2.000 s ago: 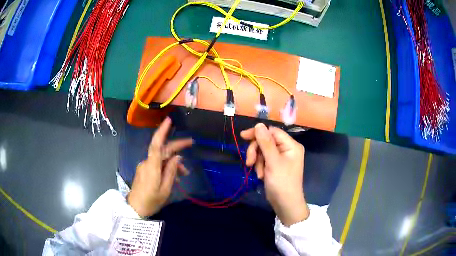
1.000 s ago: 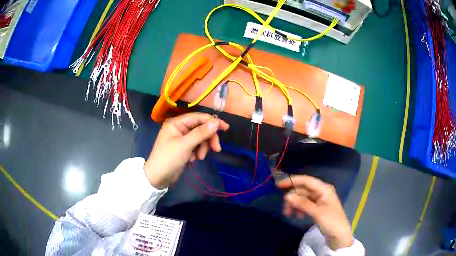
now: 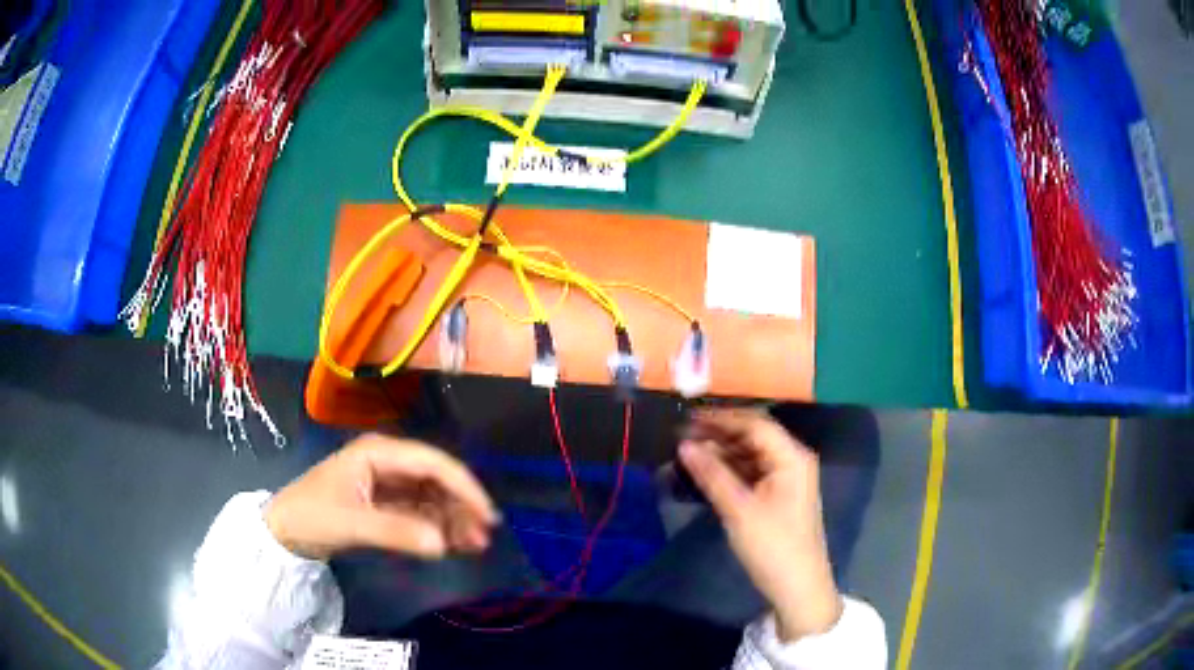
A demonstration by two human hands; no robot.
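Observation:
A thin red and dark wire harness (image 3: 564, 452) hangs in a loop below the board edge. Its red wires run up to the second test socket (image 3: 545, 372), with a white connector, and the third socket (image 3: 625, 373). The leftmost socket (image 3: 454, 343) and rightmost socket (image 3: 693, 367) lie on the orange board (image 3: 655, 282). My left hand (image 3: 386, 500) is left of the loop, blurred, fingers curled but apart, with nothing visible in it. My right hand (image 3: 762, 504) is just below the rightmost socket, thumb and finger close together; whether it pinches a wire end cannot be told.
The tester (image 3: 733, 111) stands behind the board, joined by yellow leads (image 3: 396, 151). An orange clamp-like piece (image 3: 373, 321) is at the board's left end. A red harness pile (image 3: 223, 223) hangs over the mat edge. Another pile (image 3: 1048, 196) lies in the right blue bin (image 3: 1133, 360).
My left hand has moved down and left from the leftmost socket and its pinch has opened. My right hand has risen towards the rightmost socket. The view has shifted, showing more of the tester.

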